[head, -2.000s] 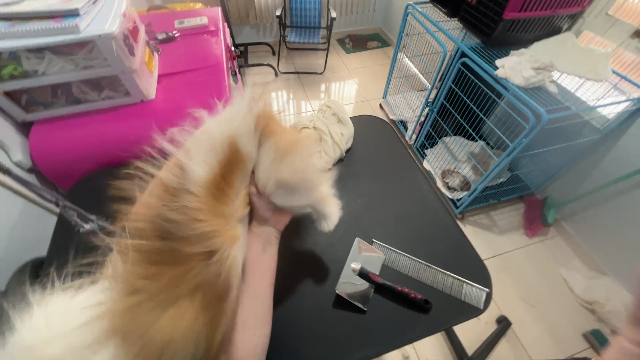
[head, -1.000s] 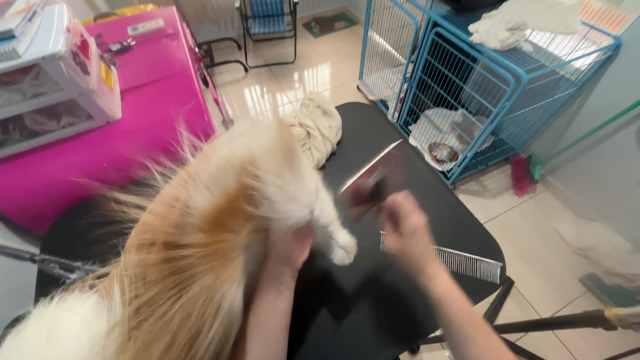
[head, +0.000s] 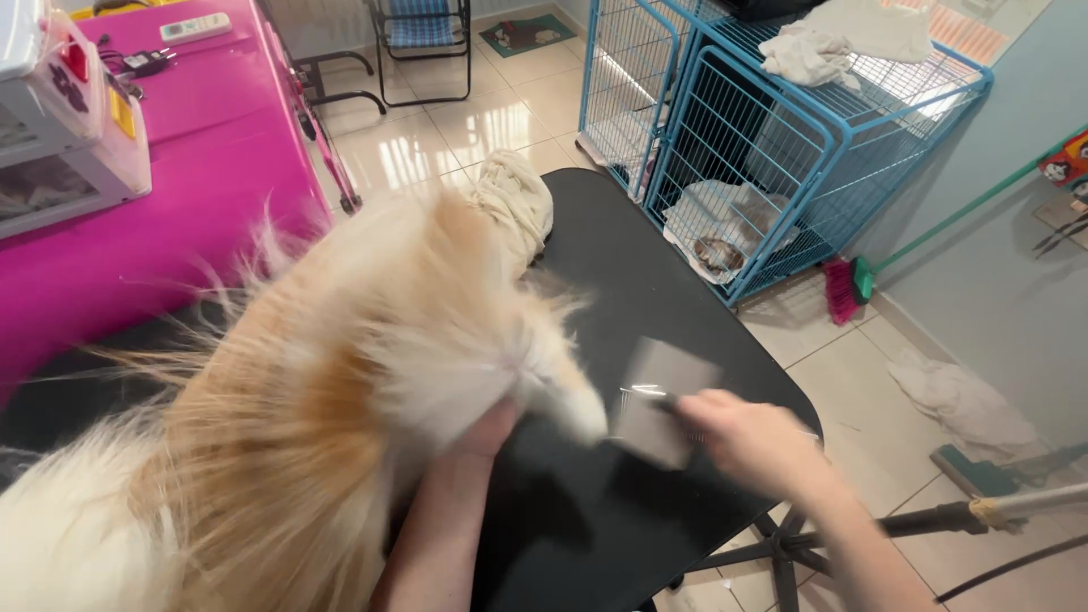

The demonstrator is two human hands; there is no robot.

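A long-haired orange and white dog (head: 289, 399) stands on the black grooming table (head: 544, 527), its front leg (head: 578, 404) stretched toward the right. My left hand (head: 491, 429) holds that leg from underneath, near the dog's chest, its fingers partly hidden by fur. In my right hand (head: 739, 429) is a slicker brush (head: 667, 399), blurred, its broad plate just right of the paw. Part of a metal grooming comb (head: 803, 435) shows on the table behind my right hand, which covers most of it.
A beige cloth (head: 514, 200) lies at the table's far edge. Beyond stand a blue wire cage (head: 829, 140) and a folding chair (head: 422, 30). A pink surface (head: 204, 170) with plastic drawers (head: 76, 170) is at left; a broom (head: 850, 285) leans at right.
My right hand has come in and picked up the slicker brush, which lay on the table beside the comb two seconds ago. The brush is now closer to the dog's paw.
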